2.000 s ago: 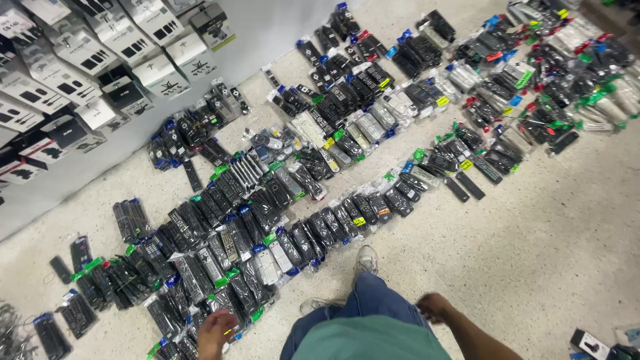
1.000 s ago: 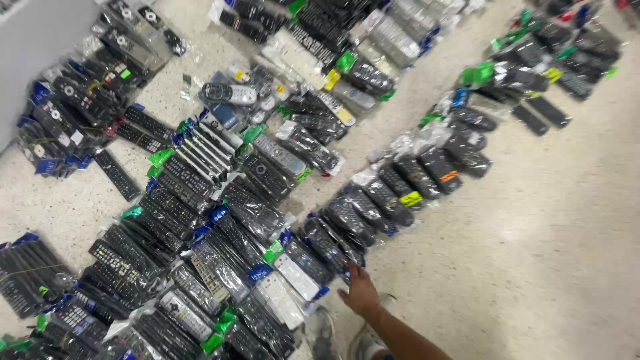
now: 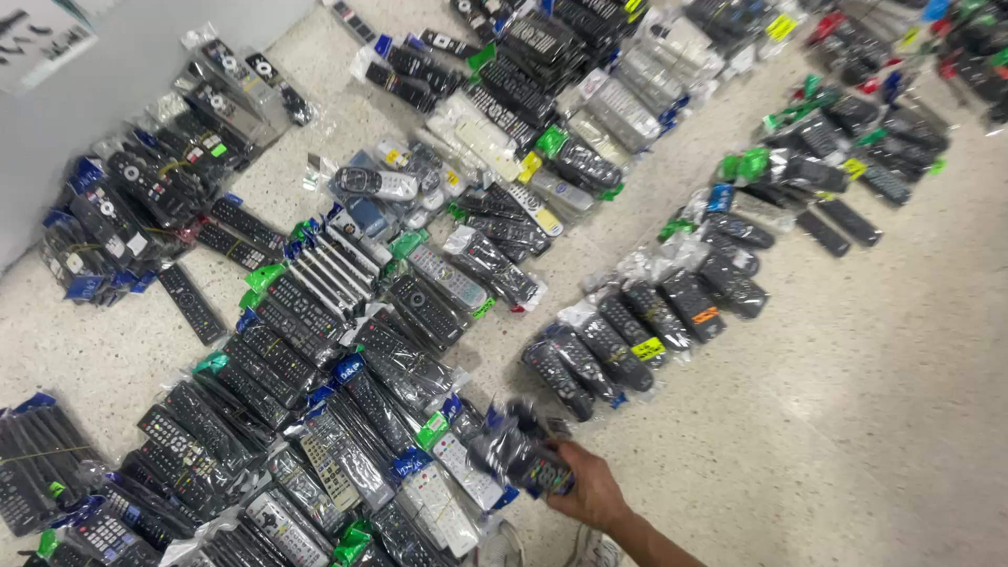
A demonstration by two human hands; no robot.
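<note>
My right hand (image 3: 589, 487), entering from the bottom, grips a bundle of black remote controls in clear plastic bags (image 3: 529, 458). The bundle is tilted, and its far end is blurred. White bagged remote controls (image 3: 466, 470) lie just left of it on the speckled floor. Up and to the right, a row of black bagged remotes (image 3: 618, 346) lies side by side; one carries an orange sticker (image 3: 705, 315) and another a yellow one. My left hand is out of view.
Dense rows of bagged remotes (image 3: 299, 315) cover the left and middle floor. More bundles (image 3: 850, 142) lie at the upper right. A separate pile (image 3: 150, 189) lies beside a grey wall or panel (image 3: 126, 71). My shoes (image 3: 594, 547) show at the bottom edge.
My right hand, earlier touching the near end of the middle row, now holds a bundle of bagged remotes. My left hand, seen two seconds ago, has left the view. The view has moved closer to the floor.
</note>
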